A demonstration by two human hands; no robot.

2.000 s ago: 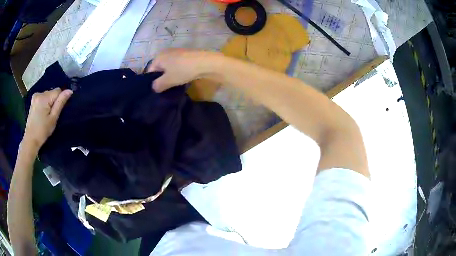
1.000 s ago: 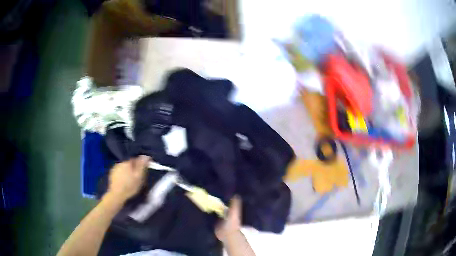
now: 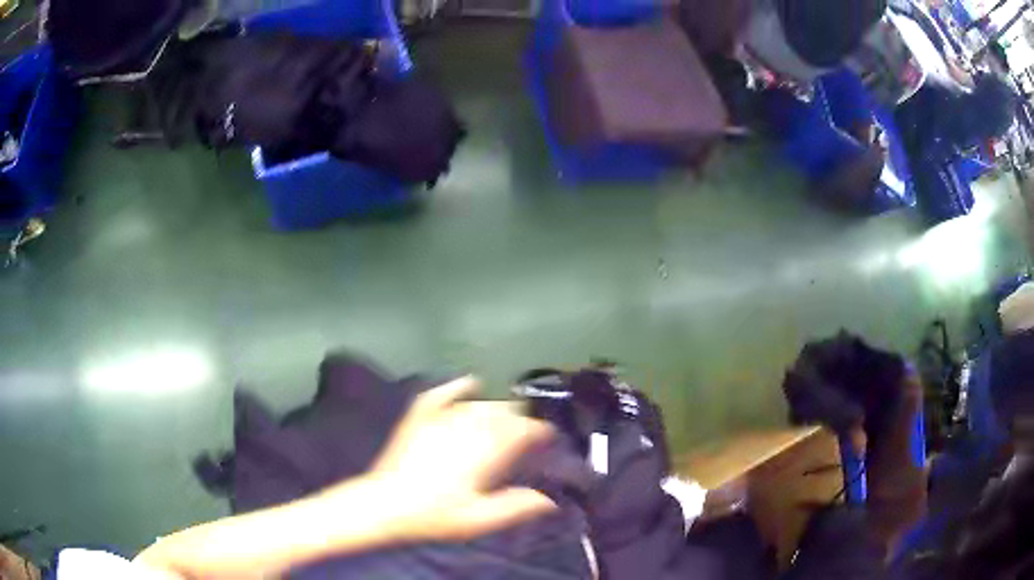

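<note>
A heap of dark garments (image 3: pixel 312 436) lies low in the head view, in front of me. It carries small white print and a white label (image 3: pixel 599 452) on its right part. My left hand (image 3: pixel 465 453) reaches in from the lower left and lies over the heap, thumb apart from the fingers. It is blurred, and I cannot tell whether it grips the cloth. A thin whitish strip (image 3: pixel 588 555) shows at the bottom edge. My right hand is not in view.
Green floor (image 3: pixel 454 283) runs across beyond the heap. Blue crates with dark cloth stand at the far side, one at the left (image 3: pixel 329 190). A brown box (image 3: pixel 641 85) sits on another crate. A cardboard box (image 3: pixel 754 465) is right of the heap.
The view has swung from the side table with the red tray to the floor and crates. My left hand has moved from the tie strip onto the cloth. My right hand has left the view.
</note>
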